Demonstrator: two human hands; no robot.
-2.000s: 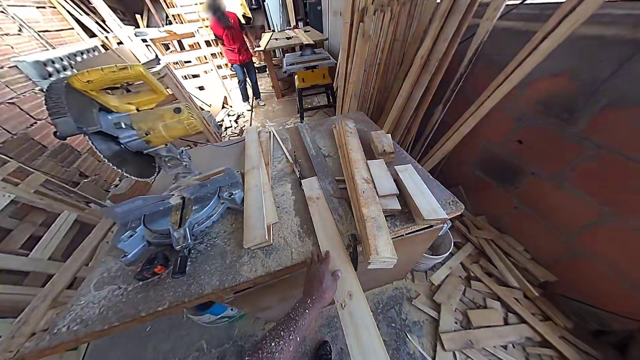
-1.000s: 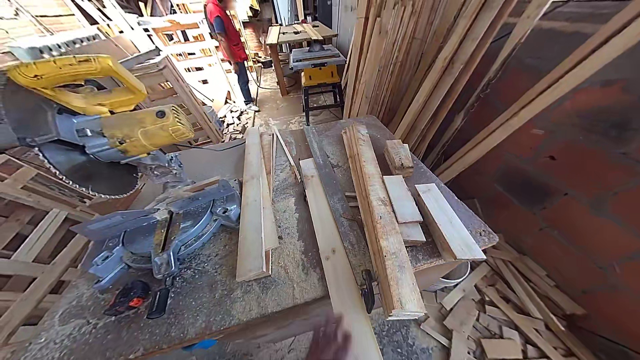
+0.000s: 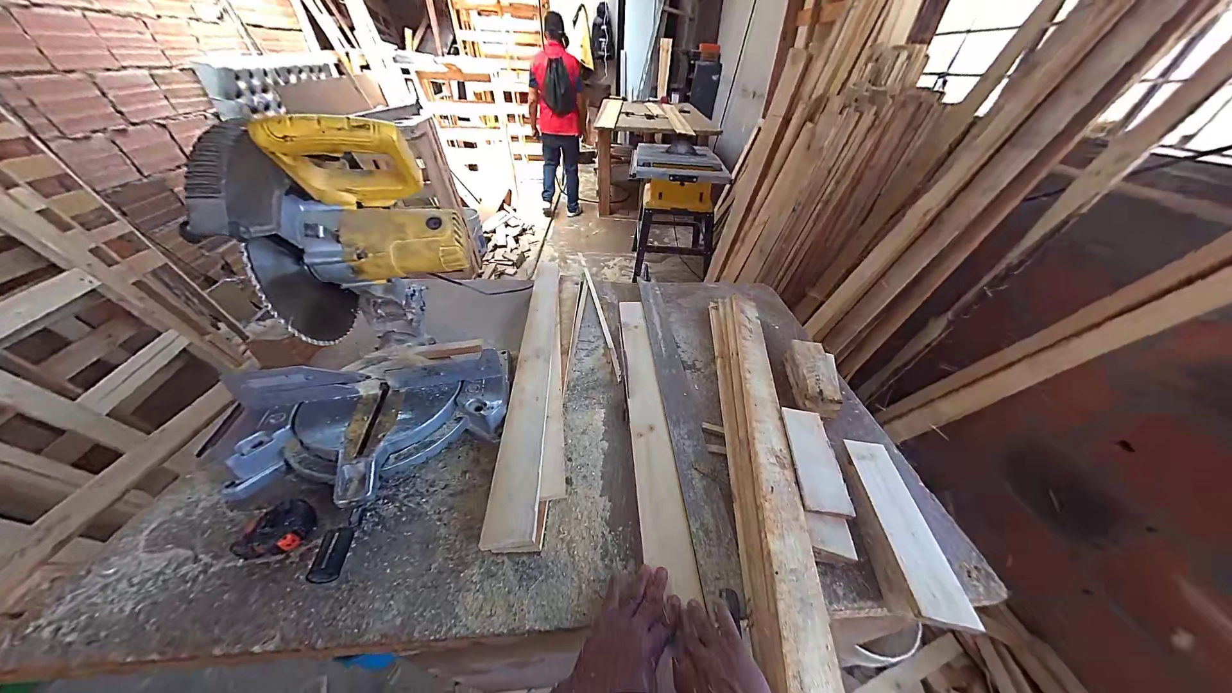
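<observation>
Both my hands lie side by side at the near edge of the workbench. My left hand [image 3: 630, 630] rests on the near end of a long wooden board [image 3: 659, 462], its fingers pointing away from me. Beside it, my right hand [image 3: 710, 650] lies flat on the same board, near the dark metal straightedge [image 3: 688, 433] along the board's right side. Neither hand wraps around the board; the fingers are extended. To the right is a stack of long rough boards [image 3: 770, 491]; to the left lie two more planks [image 3: 525, 423].
A yellow miter saw [image 3: 356, 212] stands at the left, blade raised, with a tape measure [image 3: 274, 529] before its base. Short wood blocks [image 3: 816, 462] lie at the right. Tall planks [image 3: 866, 173] lean beyond the bench. A person [image 3: 558, 111] stands near a table saw [image 3: 679, 178].
The long board has moved away from me, farther onto the bench. Both hands now rest on it, where one hand showed before. The person in the background has turned their back.
</observation>
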